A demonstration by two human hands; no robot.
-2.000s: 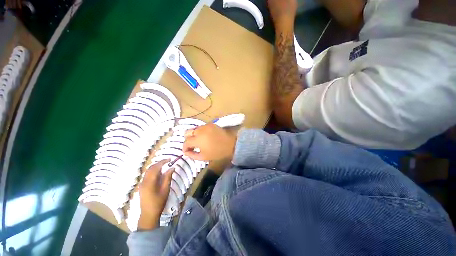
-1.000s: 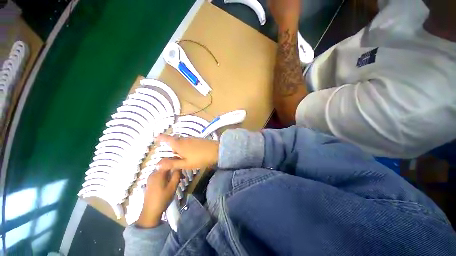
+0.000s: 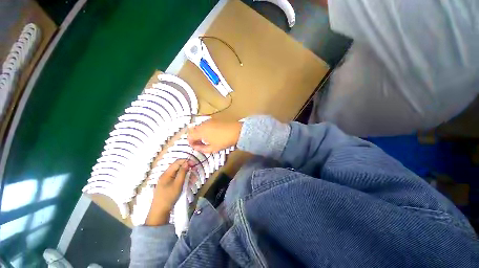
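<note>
Several white curved arms (image 3: 139, 133) lie nested in two rows on brown cardboard. My left hand (image 3: 169, 188) is over the lower part of the near row, its thumb and fingertips pinched together. A long white shell (image 3: 181, 209) extends from under its fingers toward my body, seemingly held by it. My right hand (image 3: 215, 137) is just above and to the right, fingers curled over the same row. A thin dark wire (image 3: 198, 158) shows between the two hands; which fingertips grip it is unclear. A white housing half (image 3: 202, 60) with a blue battery cell (image 3: 209, 71) lies beyond, wires trailing from it.
A green conveyor belt (image 3: 79, 104) with a pale edge runs along the left. Another row of white arcs (image 3: 18, 57) lies beyond it. A coworker in a white shirt (image 3: 409, 57) is at the upper right. A white arc (image 3: 286, 11) lies at the top, white parts (image 3: 55, 257) at lower left.
My right hand has moved off my left hand, up and right, and the wire shows between them. The white-and-blue piece near my right sleeve no longer shows. The coworker's forearm has left view.
</note>
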